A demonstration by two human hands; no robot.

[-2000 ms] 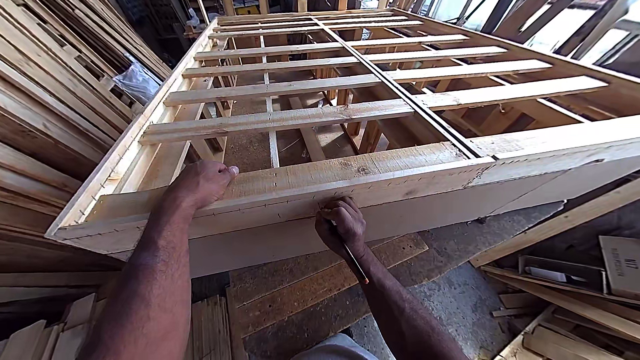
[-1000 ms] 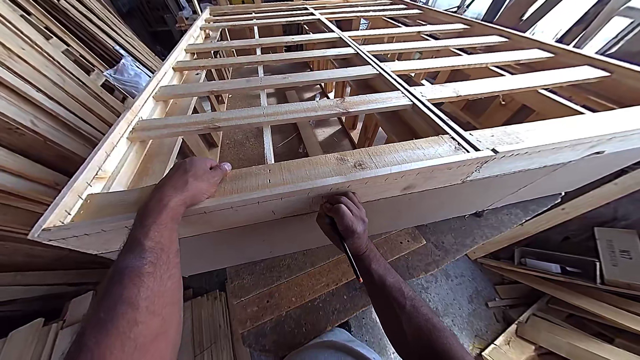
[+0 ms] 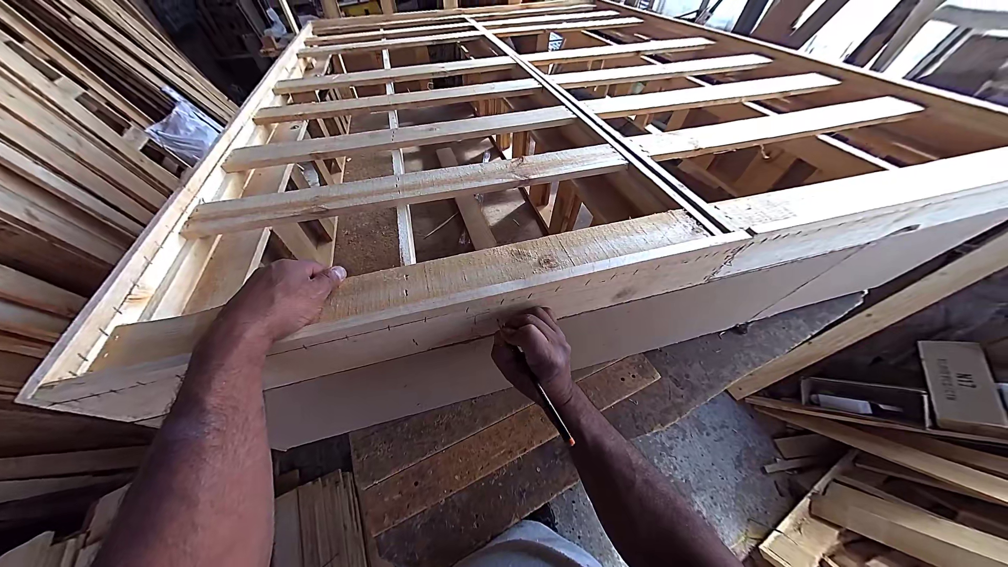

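Note:
A large wooden frame with cross slats (image 3: 409, 187) fills the middle of the head view. My left hand (image 3: 287, 299) rests on the frame's near top board (image 3: 504, 264), its fingers over the inner edge and its thumb pointing right. My right hand (image 3: 537, 350) is closed around a dark pencil (image 3: 556, 411) with an orange end, against the lower part of the front face. The pencil's tip is hidden by the fingers. Small dark marks run along the front board (image 3: 441, 324), and a pale panel (image 3: 378, 394) lies below it.
Long timber strips (image 3: 71, 142) are stacked at the left, beside a clear plastic bag (image 3: 185, 130). At the lower right are a cardboard box (image 3: 962, 386), an open tray (image 3: 862, 403) and loose offcuts (image 3: 906, 512). Brown planks (image 3: 465, 441) lie below the frame's front.
My right hand stays at the front face with the pencil and has shifted slightly along it. My left hand remains on the top board.

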